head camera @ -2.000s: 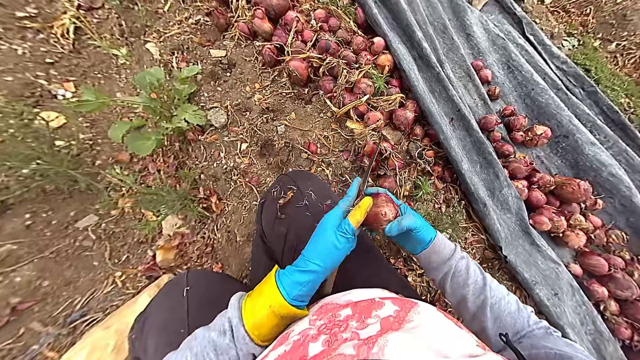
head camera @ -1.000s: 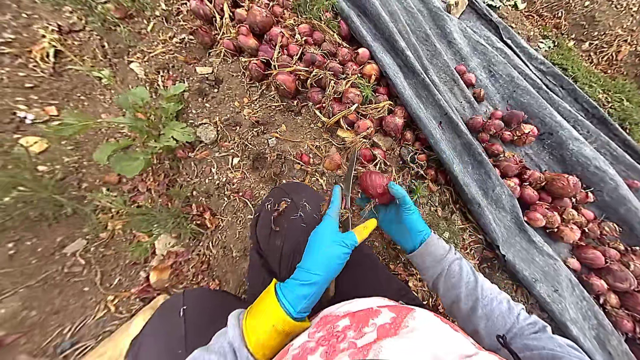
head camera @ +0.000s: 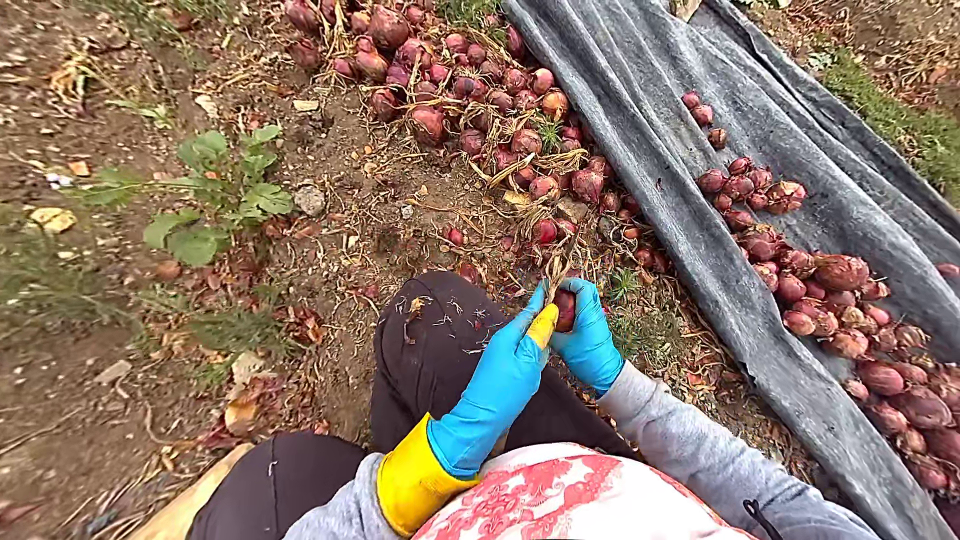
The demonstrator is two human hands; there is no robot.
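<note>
My left hand [head camera: 517,345], in a blue glove with a yellow thumb and cuff, is closed at the dry leaves [head camera: 556,276] of a red onion [head camera: 565,309]. The knife seen in this hand earlier is mostly hidden; a thin dark edge above the fingers may be its blade. My right hand [head camera: 589,337], in a blue glove, grips the onion from the right. Both hands meet over the dark-trousered knee. Beyond them, a heap of red onions [head camera: 427,124] with dry tops lies on the soil. More onions [head camera: 840,271] rest on a grey fabric sheet [head camera: 701,247].
A leafy green weed [head camera: 217,191] grows from the soil at the left, near a small stone [head camera: 310,200]. The sheet runs diagonally down the right side, in folds. Root scraps lie on the trouser knee [head camera: 435,315]. Grass [head camera: 892,120] borders the sheet at the upper right.
The knife blade, plain in my left hand a second ago, is now mostly hidden. My hands have closed together around an onion with long dry leaves, which did not show before.
</note>
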